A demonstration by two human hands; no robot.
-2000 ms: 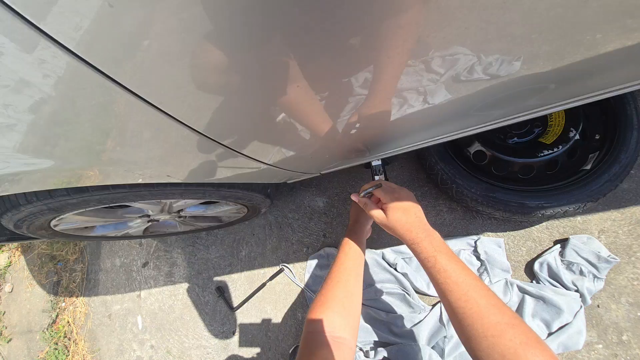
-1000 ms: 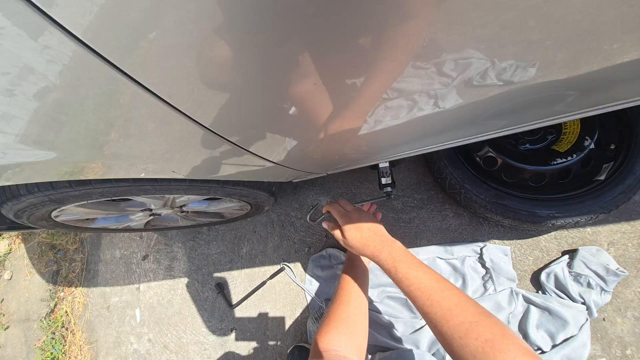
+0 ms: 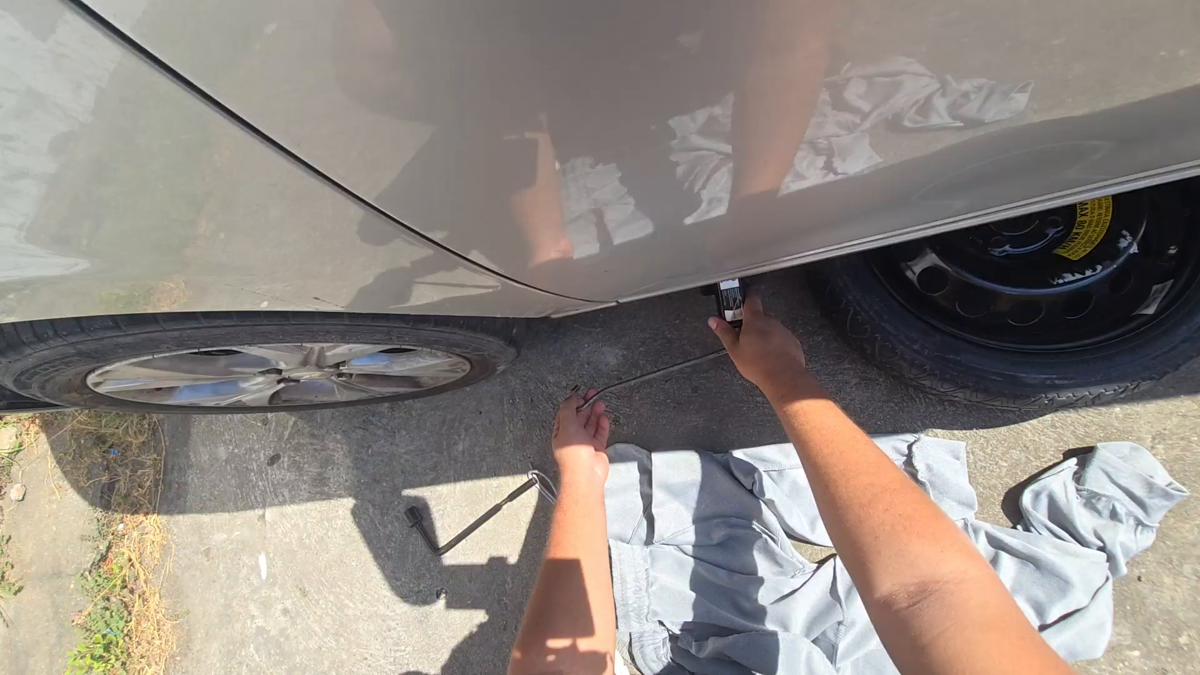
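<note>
My left hand (image 3: 579,433) is closed around the bent end of a thin metal jack handle rod (image 3: 656,373), low over the pavement. The rod runs up and right toward the black car jack (image 3: 730,300), which shows at the lower edge of the silver car body (image 3: 600,187) and bears a label. My right hand (image 3: 764,345) is at the jack, with its fingers on or around its near end; the rod's far end is hidden behind that hand. How the rod meets the jack cannot be seen.
A black spare wheel (image 3: 1031,291) is at the right and an alloy wheel (image 3: 281,375) at the left. A grey cloth garment (image 3: 712,562) lies on the concrete beneath my arms. An L-shaped lug wrench (image 3: 483,518) lies left of it. Dry grass (image 3: 145,562) grows at far left.
My hands, close together before, are now apart: the left holds the rod's bent end farther left, and the right has moved up to the jack.
</note>
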